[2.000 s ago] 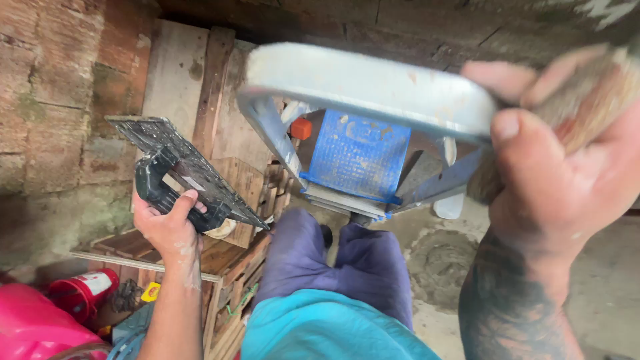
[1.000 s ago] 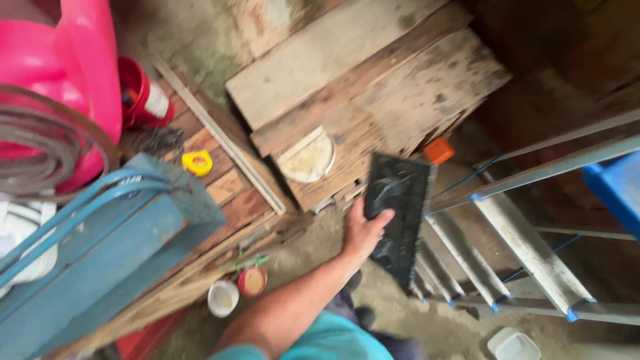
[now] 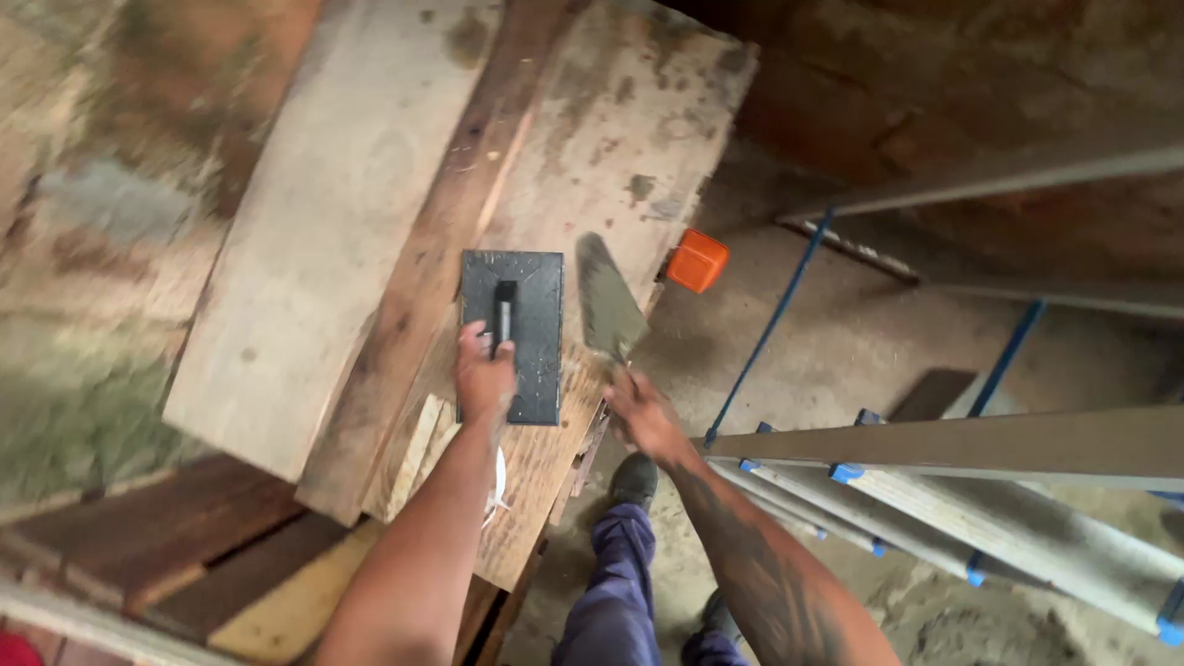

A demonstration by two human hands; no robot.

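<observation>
My left hand [image 3: 487,375] is at the handle of a black plastering float [image 3: 536,342], whose flat face is down over the wooden boards. To its right, my right hand [image 3: 643,416] grips a pointed masonry trowel [image 3: 609,301] by its handle; the blade points away from me, over the boards' edge. A white rounded thing [image 3: 500,476], mostly hidden by my left forearm, lies on the boards near a piece of light wood [image 3: 421,449].
Wide stained boards [image 3: 305,231] form a work surface beside a rough wall [image 3: 120,203]. An orange container [image 3: 697,261] is at the boards' right edge. A metal stepladder [image 3: 943,449] with blue fittings stands at right on the concrete floor [image 3: 740,351].
The view has swung far. My right hand, on the stepladder two seconds ago, now holds the trowel. The float in my left hand, tilted earlier, is now flat over the boards.
</observation>
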